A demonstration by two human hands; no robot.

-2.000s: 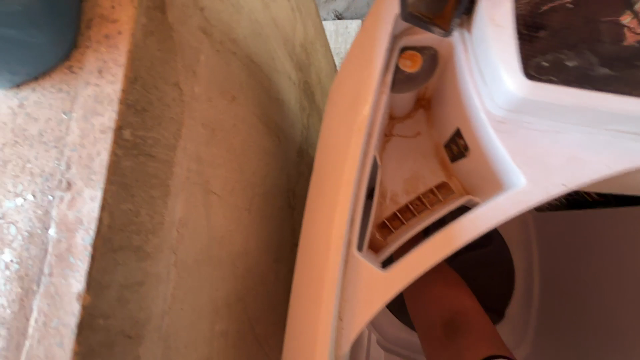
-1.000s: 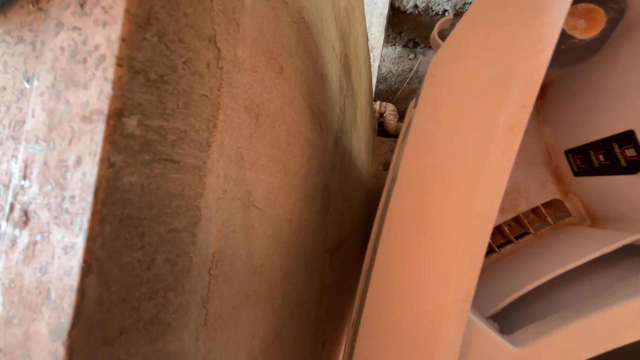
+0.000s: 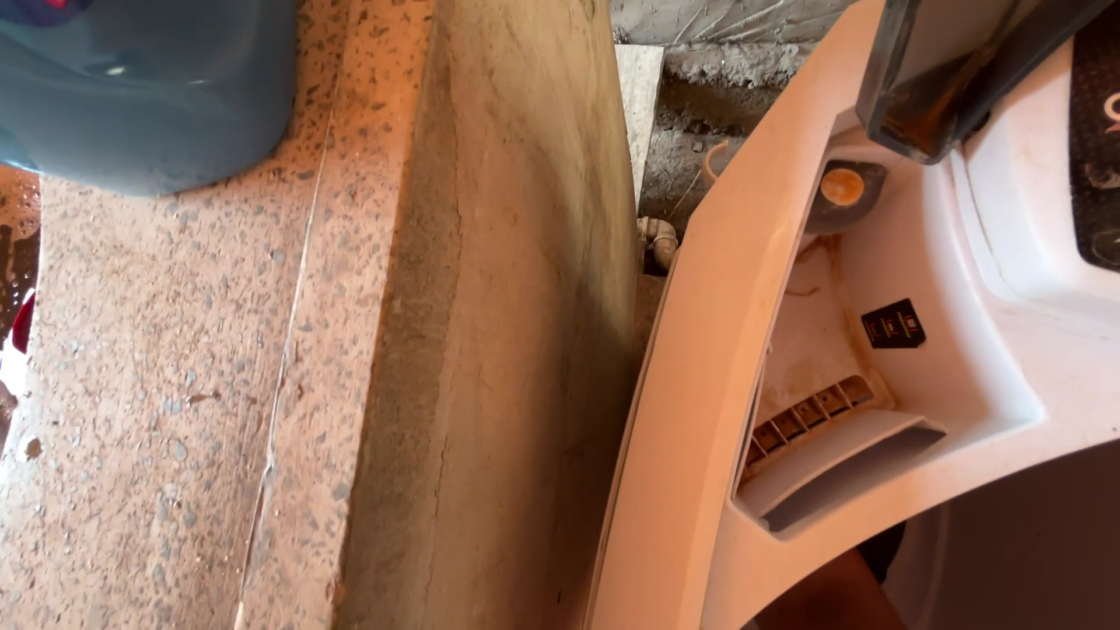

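A bare forearm (image 3: 827, 595) shows low in the tub opening of a white top-loading washing machine (image 3: 682, 385), below the curved rim. Its hand is hidden, and I cannot tell which arm it is. Neither my left hand nor my right hand can be seen, so what they hold is hidden. Beside the opening is a stained corner recess with a slotted grille (image 3: 809, 418), a round orange part (image 3: 843, 187) and a black sticker (image 3: 894, 324). A dark-framed lid part (image 3: 919, 105) stands raised above the recess.
On the left, a blue plastic container (image 3: 149, 96) rests on a speckled stone slab (image 3: 166, 402). The slab's concrete side (image 3: 525, 306) stands close along the machine. Behind the narrow gap are a pipe elbow (image 3: 662, 241) and a pale board (image 3: 641, 105).
The view has swung to the left and back. The forearm, seen in the tub opening two seconds ago and out of view one second ago, shows again at the bottom.
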